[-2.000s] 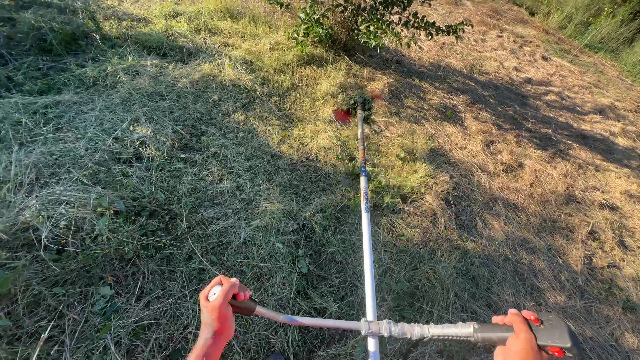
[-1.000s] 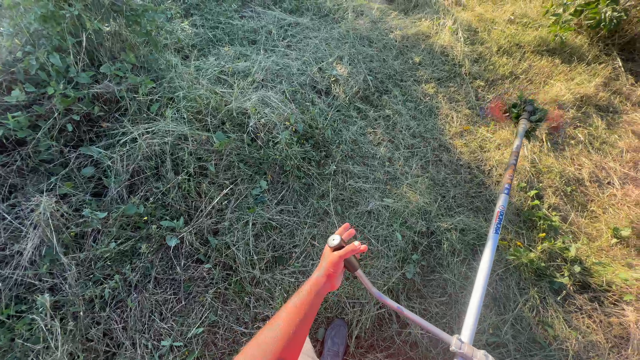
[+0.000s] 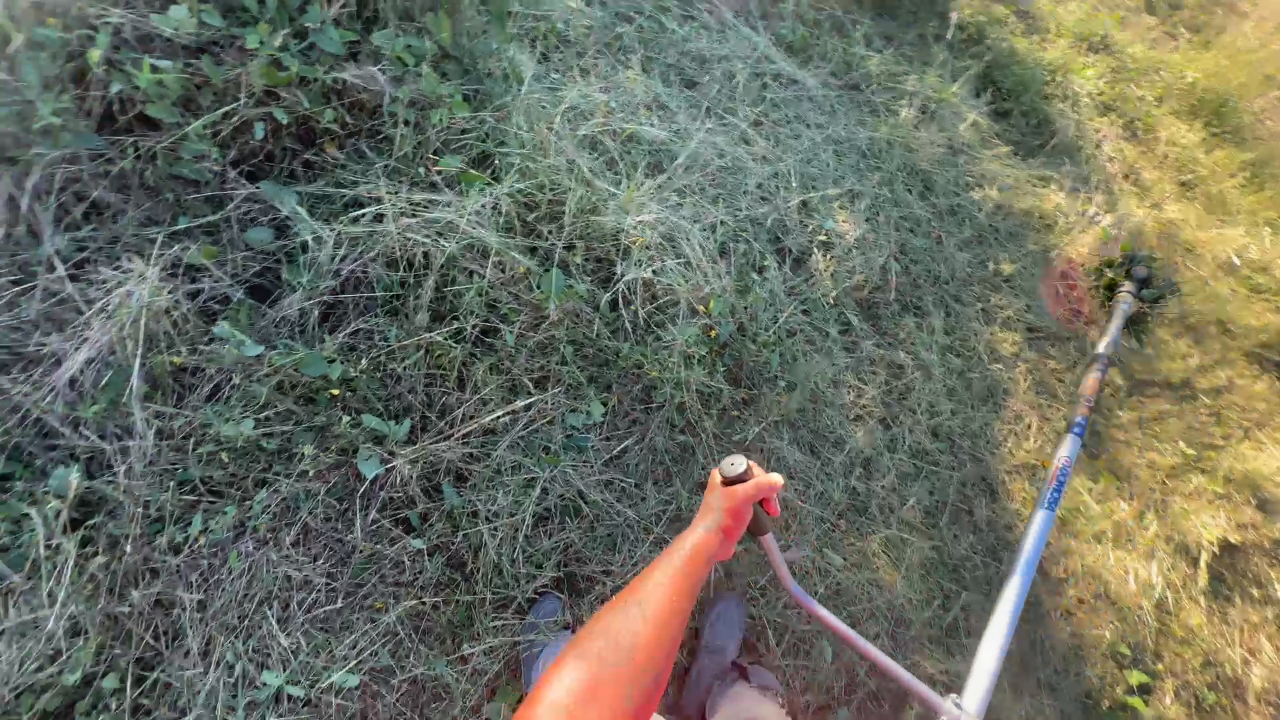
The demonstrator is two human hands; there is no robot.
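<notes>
My left hand (image 3: 738, 502) is closed around the dark grip (image 3: 762, 521) at the end of a brush cutter's bent handlebar (image 3: 850, 634). The bar joins the long metal shaft (image 3: 1030, 550) near the bottom edge, right of centre. From there the shaft slants up and right to the cutting head (image 3: 1130, 280), which sits low over sunlit grass and has green bits around it. A blurred reddish shape (image 3: 1068, 293) shows just left of the head. My right hand and its end of the handlebar are out of view.
Tangled cut grass (image 3: 640, 240) covers the shaded ground ahead. Leafy weeds (image 3: 330, 40) and dry stalks stand at the left. My two shoes (image 3: 718, 635) are on the ground by the left forearm. Short sunlit grass (image 3: 1200, 480) lies at the right.
The view has swung far left and down, and my right hand, seen two seconds ago on the right grip, has left the picture. My left hand stays on its grip, its fingers now more closed.
</notes>
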